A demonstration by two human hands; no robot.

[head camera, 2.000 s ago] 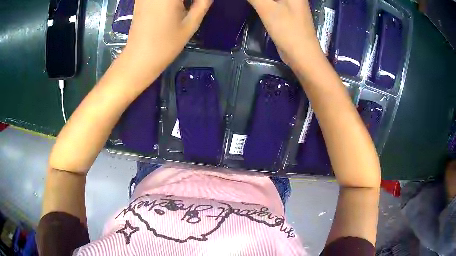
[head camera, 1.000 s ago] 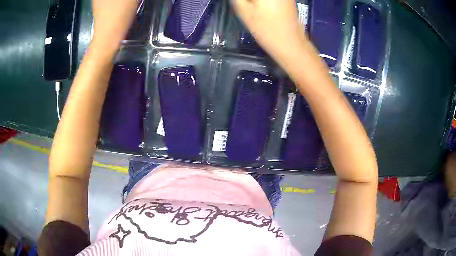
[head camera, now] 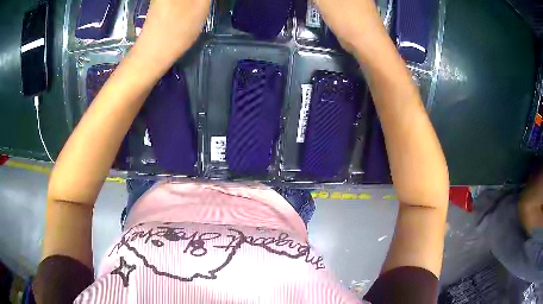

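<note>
Dark purple-blue phone cases lie in the pockets of a clear blister tray point(head camera: 205, 50). In the near row, a ribbed case point(head camera: 255, 119) lies at the middle, another case point(head camera: 172, 124) to its left and one point(head camera: 328, 127) to its right. In the far row, the lower end of a case point(head camera: 262, 18) shows between my forearms, cut by the top edge. White printed labels point(head camera: 218, 148) show beside the cases. Both forearms reach over the tray and leave the picture at the top. My hands are beyond that edge, so what they hold is hidden.
A black smartphone point(head camera: 34, 50) with a white cable point(head camera: 40, 127) lies left of the tray on the dark green bench point(head camera: 482, 89). A red object point(head camera: 460, 198) shows below the bench at right. Another person's arm point(head camera: 530, 208) is at the right edge.
The tray and smartphone now appear further left in the view. The tilted case at the top is no longer visible there; a case end shows between the forearms. My hands have passed out of view.
</note>
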